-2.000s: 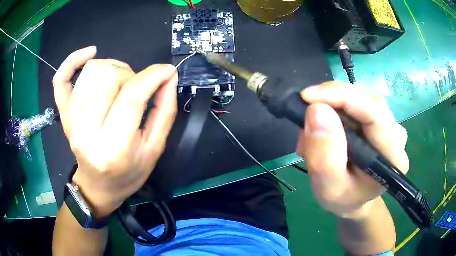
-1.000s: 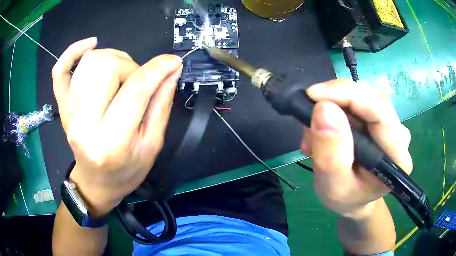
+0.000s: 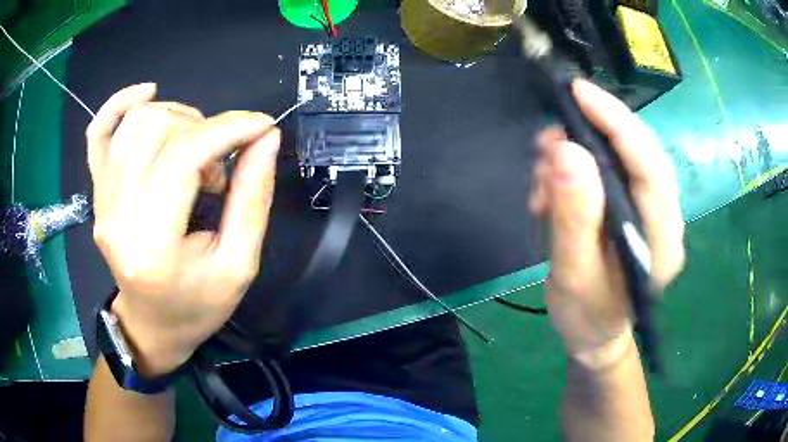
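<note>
The circuit board [image 3: 350,82], black with white print, lies at the top of the black device housing [image 3: 350,142]. A flat black cable [image 3: 333,237] and a thin lead wire [image 3: 415,276] leave the housing's near side. My left hand [image 3: 177,207] pinches the solder wire [image 3: 289,110] between thumb and forefinger, its end near the board's left edge. My right hand [image 3: 605,207] grips the soldering iron [image 3: 609,177], blurred, away from the board. Its metal end is up near the tan tip-cleaning pot [image 3: 467,33].
The soldering station [image 3: 605,47] with a yellow pad stands at the upper right. A green disc [image 3: 315,10] with a red wire is at the top. A shiny clear bundle [image 3: 52,220] lies at the left. The flat cable's coil [image 3: 246,388] hangs at the mat's near edge.
The soldering iron has left the board and swung up and right towards the pot. My left hand and the solder wire have drawn slightly left. The smoke over the board is gone.
</note>
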